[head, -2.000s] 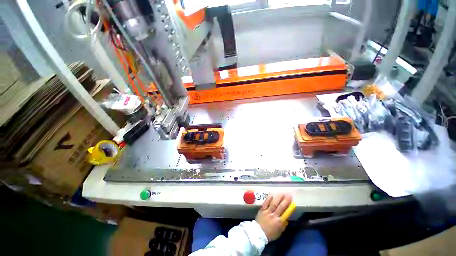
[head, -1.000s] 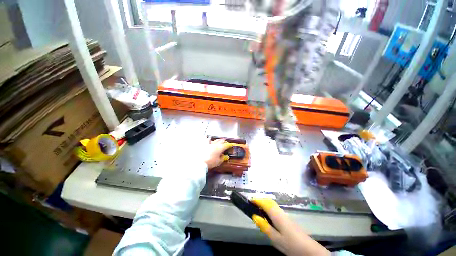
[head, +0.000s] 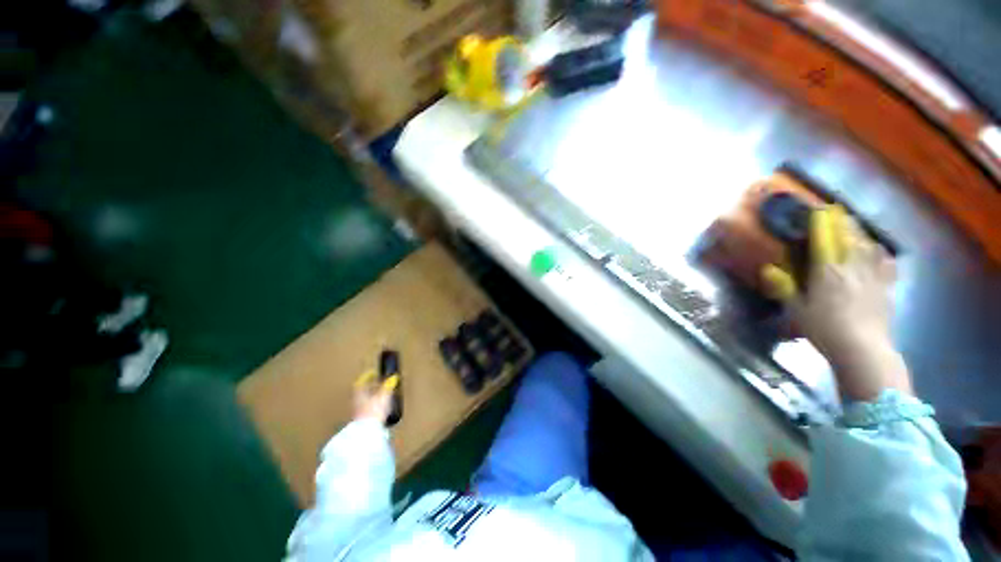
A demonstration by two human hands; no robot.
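Observation:
My left hand (head: 375,404), with yellow finger cots, is at the lower left and holds a black plastic housing (head: 391,371) over the cardboard sheet (head: 329,379). Several more black housings (head: 481,349) lie in rows on that sheet, near my knee. My right hand (head: 851,288), also with yellow finger cots, grips a black housing (head: 786,215) at the orange-brown fixture (head: 741,233) on the metal plate. The fingers hide part of this housing; whether it is fully seated cannot be told. The picture is blurred.
The white table edge (head: 659,379) runs diagonally, with a green button (head: 543,261) and a red button (head: 788,478). Yellow tape (head: 483,71) and a black block (head: 584,68) are at the table corner. An orange beam (head: 845,82) crosses the back. Green floor (head: 165,242) shows at left.
The view has turned down and left. My left hand has gone from the fixture to the cardboard sheet, with a housing. My right hand has moved its housing from the table edge to the fixture.

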